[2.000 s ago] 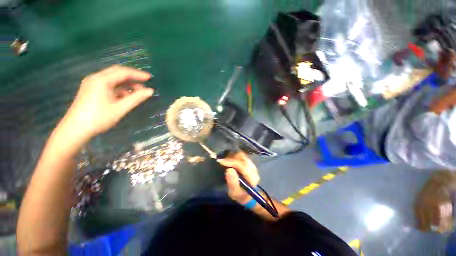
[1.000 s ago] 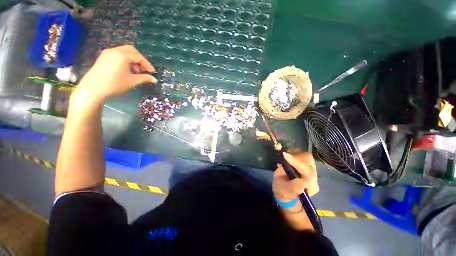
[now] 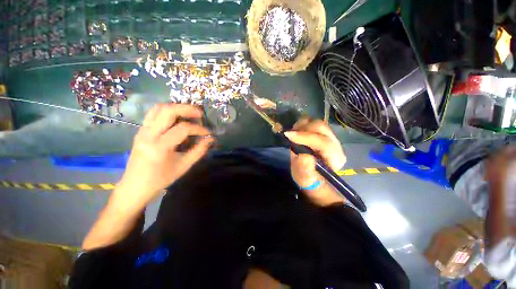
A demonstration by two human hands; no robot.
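My right hand [image 3: 318, 161] is shut on the soldering iron [image 3: 334, 176], whose tip points up-left to a small brown scrap [image 3: 265, 102]. My left hand [image 3: 170, 148] is near the bench's front edge, below the white-and-gold pile [image 3: 209, 80]. Its fingers are curled, with thumb and fingertips close together; whether a tiny part is between them is too blurred to tell. A thin silvery solder wire [image 3: 68, 105] runs from the left edge to behind the left hand. The dark red-black pile [image 3: 99, 91] lies left of the white-and-gold one.
A round tan bowl with silvery filling [image 3: 253, 40] stands behind the piles. A black fan [image 3: 390, 79] stands at right. The clear blister tray [image 3: 164, 25] lies at the back left. A pale strip [image 3: 209, 49] lies behind the pile. Another person's arm [image 3: 501, 192] shows at far right.
The view has shifted, so the bench things sit higher in the picture. My left hand has moved from the tray's near edge to the bench's front. My right hand still holds the iron.
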